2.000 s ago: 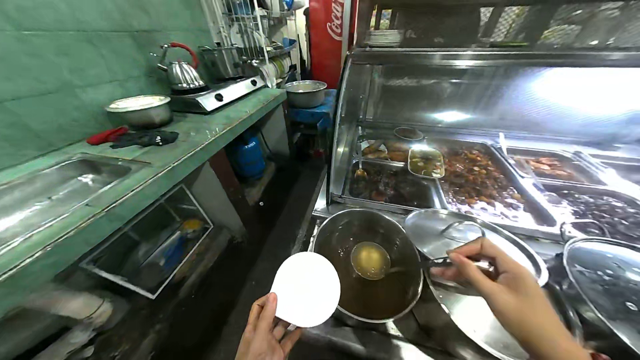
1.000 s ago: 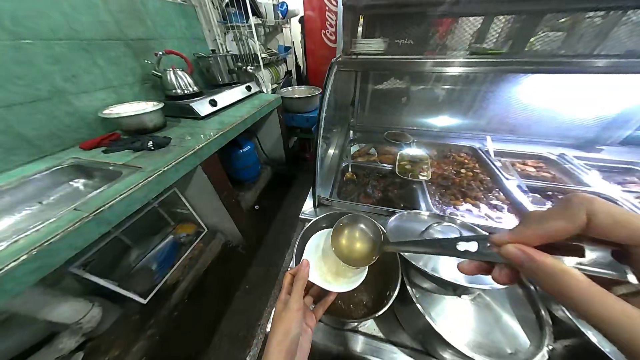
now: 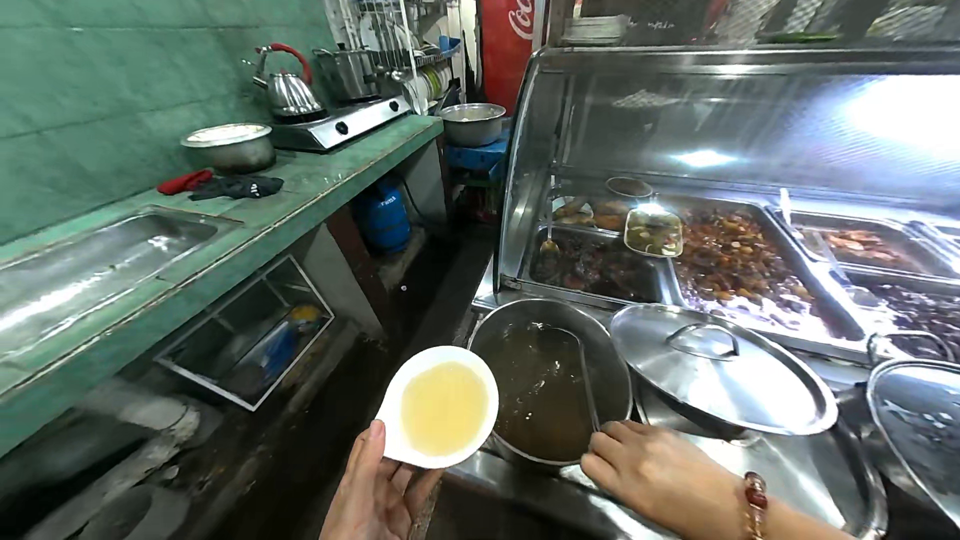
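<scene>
My left hand (image 3: pixel 386 487) holds a small white bowl (image 3: pixel 390 442) by its rim and underside, level, with pale yellow broth (image 3: pixel 444 409) in it. Right beside it stands a deep metal pot (image 3: pixel 491 322) of brownish broth (image 3: pixel 536 397). My right hand (image 3: pixel 645 465), a beaded bracelet on its wrist, is at the pot's near right rim. The ladle's handle (image 3: pixel 589 375) leans inside the pot and runs to my right fingers; its bowl is sunk in the broth. Whether the fingers still grip the handle is hard to tell.
A metal lid (image 3: pixel 720 367) lies right of the pot, with a glass-lidded pot (image 3: pixel 919 427) farther right. Behind is a glass food display (image 3: pixel 705 135) with trays of cooked dishes. A green tiled counter (image 3: pixel 322 195) with a sink (image 3: pixel 112 262) and gas stove (image 3: pixel 337 124) runs along the left.
The white bowl, empty two seconds ago, now holds broth. My right hand has brought the ladle from over the bowl back down into the pot.
</scene>
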